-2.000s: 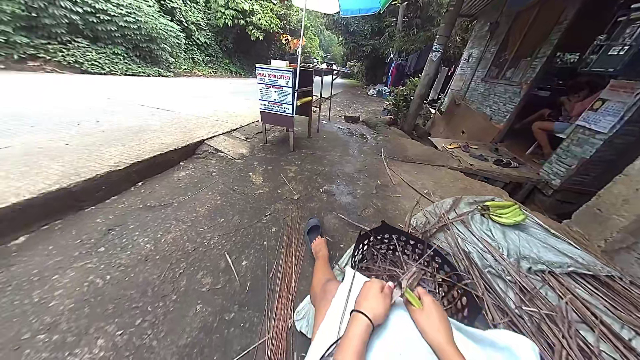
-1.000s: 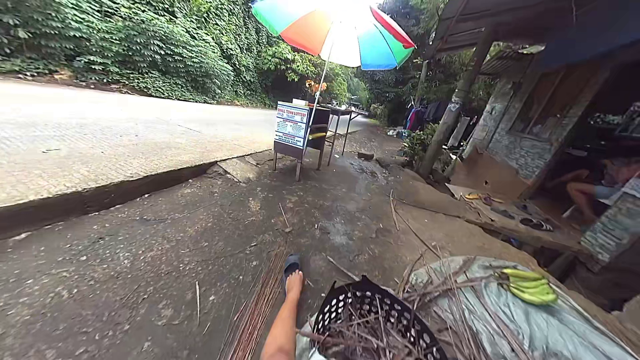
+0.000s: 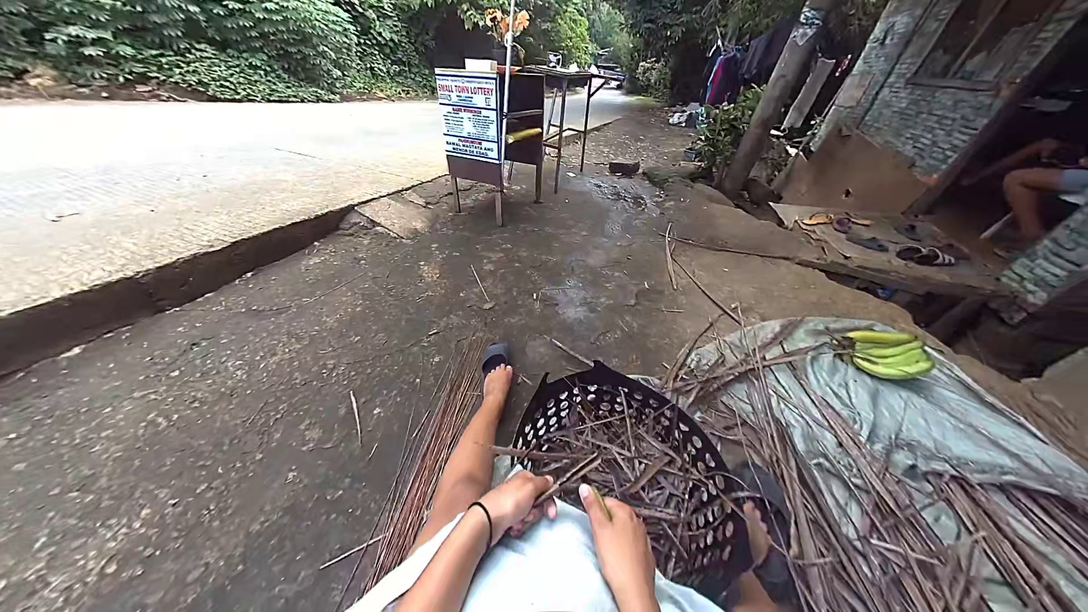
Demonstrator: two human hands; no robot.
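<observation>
My left hand [image 3: 516, 503], with a dark band at its wrist, pinches a dry brown leaf strip [image 3: 571, 478] over my lap. In my right hand [image 3: 619, 534] is a small yellow-green handle, perhaps of a knife; the rest of the tool cannot be made out. Both hands are at the near edge of a black perforated plastic basket [image 3: 718, 476], which holds dry leaf scraps [image 3: 633, 450]. A white cloth [image 3: 544, 565] covers my lap. Thin brown ribs [image 3: 433, 450] lie in a bundle on the ground, left of my outstretched leg.
Right of the basket, long dry leaves [image 3: 858, 476] and green bananas [image 3: 888, 354] lie on a pale sheet [image 3: 960, 425]. Ahead stand a signboard stand [image 3: 470, 119] and a table [image 3: 565, 72]. A person [image 3: 1033, 195] sits at the right by a hut. A road edge [image 3: 170, 289] runs left.
My hands, out of view one second ago, are in view again over my lap. The view has shifted; the umbrella canopy seen earlier is now out of frame.
</observation>
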